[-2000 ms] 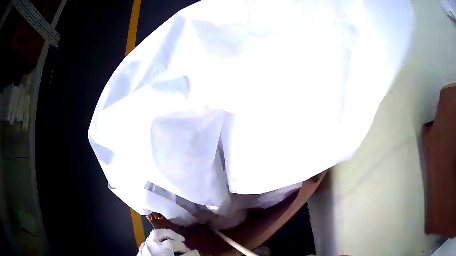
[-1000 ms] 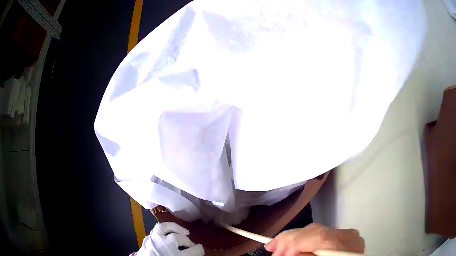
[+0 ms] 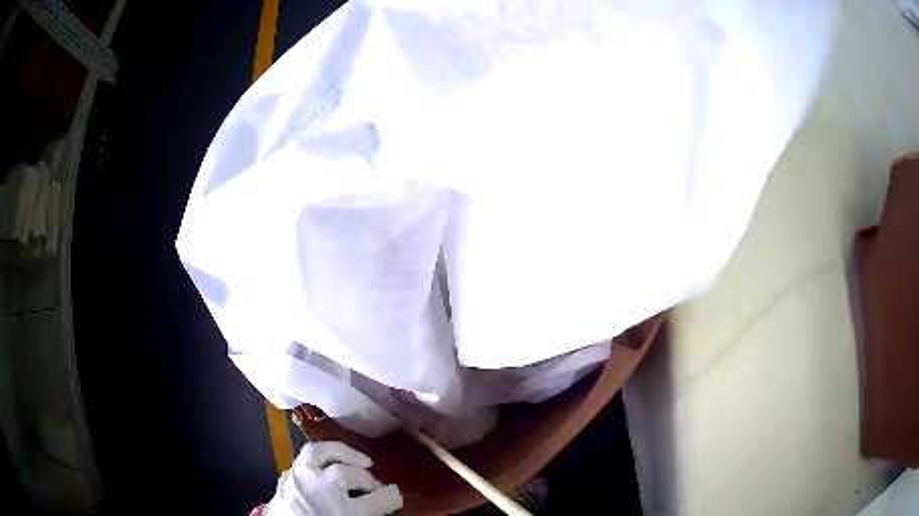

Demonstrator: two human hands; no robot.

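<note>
A large sheet of white stuffing paper (image 3: 564, 191) billows up out of the mouth of a brown tote bag (image 3: 595, 398) and hides most of the bag. Its lower end is bunched inside the dark reddish-brown opening. A thin pale stick (image 3: 472, 476) slants from the bottom edge into the bag mouth, its tip at the bunched paper. My left hand (image 3: 338, 482), in a white glove, grips the bag's rim at the lower left, with fingers curled over it. My right hand is out of the picture, below the bottom edge.
A pale table (image 3: 766, 403) runs along the right, with a folded brown bag (image 3: 895, 312) at its far right. A dark floor with a yellow line (image 3: 266, 40) lies on the left. Shelving with white items (image 3: 35, 207) stands at the far left.
My bare right hand, on the stick at the lower right one second ago, has dropped out of the picture. The stick now reaches the bottom edge at a steeper slant. The left hand stays at the rim.
</note>
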